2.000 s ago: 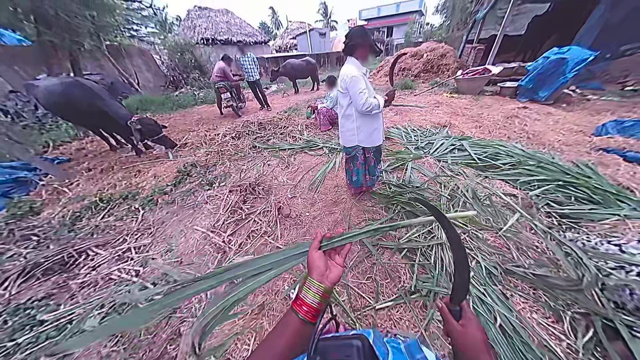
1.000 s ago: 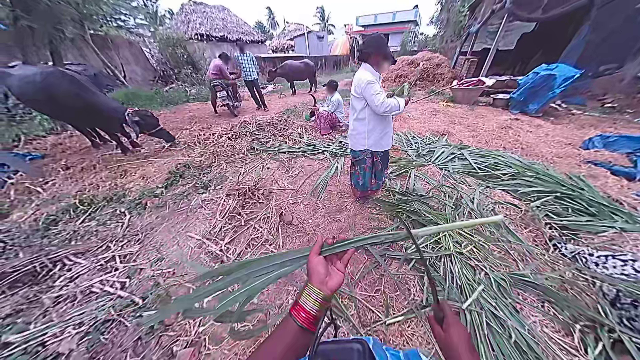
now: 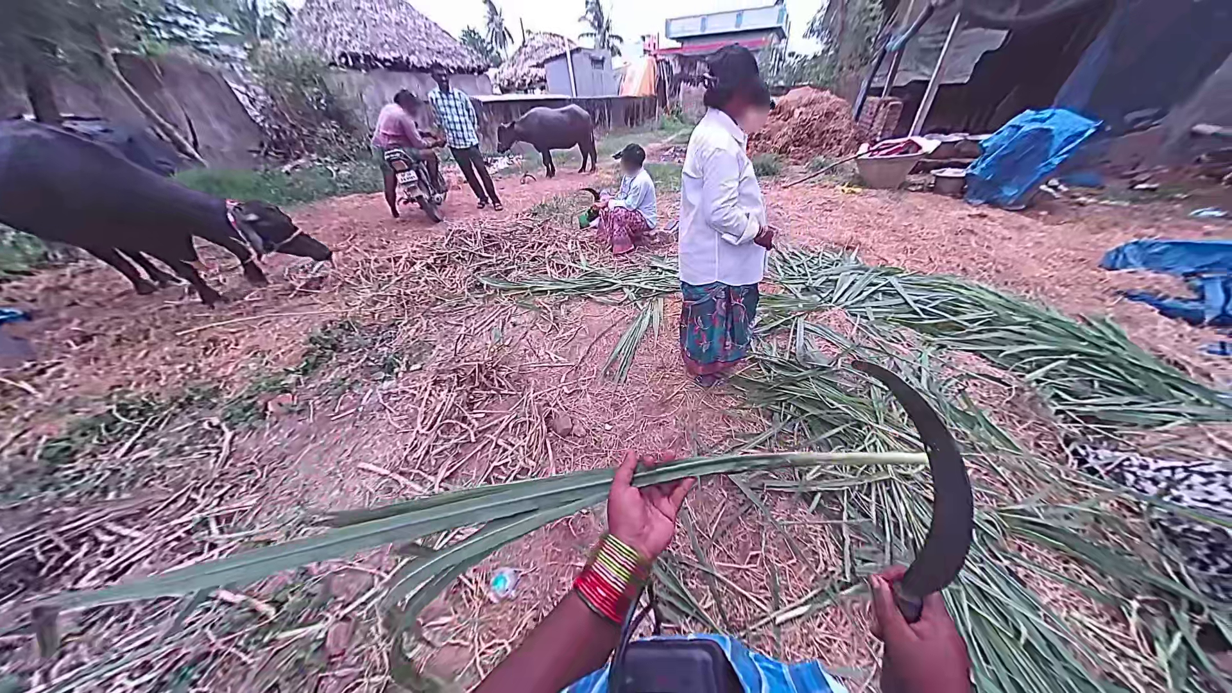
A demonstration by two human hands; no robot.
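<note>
Across my left hand [image 3: 647,510], which wears green, yellow and red bangles, lies a long green leafy stalk [image 3: 481,502]; thumb and fingers are around it. Its leaves trail to the lower left and its pale end points right. In my right hand [image 3: 919,630] is the handle of a dark curved sickle [image 3: 938,481], held upright. The blade's inner edge is at the pale end of the stalk; whether they touch I cannot tell. Under and beyond the sickle, cut green stalks [image 3: 991,327] are spread over the ground.
Just ahead stands a person in a white shirt [image 3: 722,202]. Farther back another person [image 3: 630,202] sits low, and two people are by a motorcycle [image 3: 419,183]. A buffalo [image 3: 125,197] feeds at left, another [image 3: 553,130] stands behind. Dry stalks [image 3: 481,404] litter the ground; blue tarpaulins [image 3: 1030,154] lie right.
The sickle blade, seen narrow a second ago, now shows its broad curved side. My left hand still holds the stalk. The standing person's hands have come down from chest height.
</note>
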